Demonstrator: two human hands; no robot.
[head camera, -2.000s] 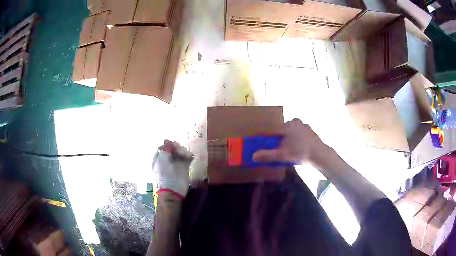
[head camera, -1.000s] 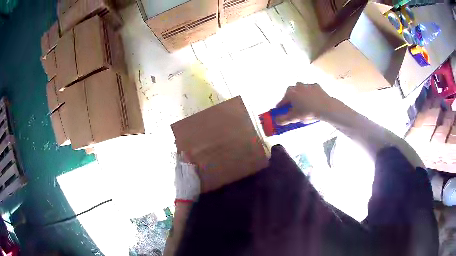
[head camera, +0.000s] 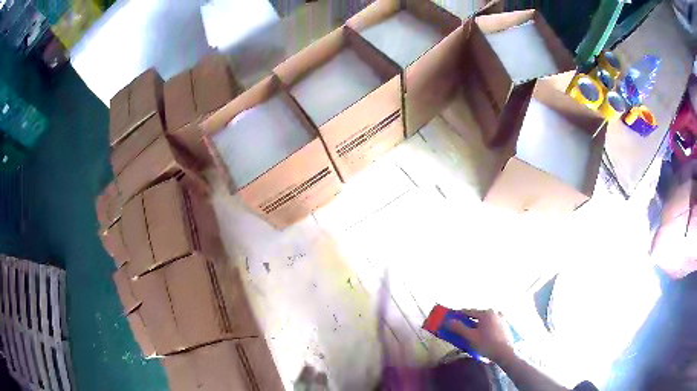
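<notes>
My right hand is bare and grips the blue tape gun, whose orange-red front points left, over the bright front of the table. A small blurred shape at the bottom edge may be part of my left hand; it is cut off, and what it does cannot be told. The small carton from before cannot be made out as a separate thing. Three open cartons stand in a row across the table, the nearest at its left end, with whitish flat layers inside.
Closed cartons are stacked along the left edge. Two more open cartons, one of them low at the right, stand near the side surface with yellow tape rolls and a clear bottle. A pallet lies at the lower left.
The view has swung up and left. The carton by my left hand has left clear view. My right hand, still on the tape gun, appears lower in the picture. More open cartons show.
</notes>
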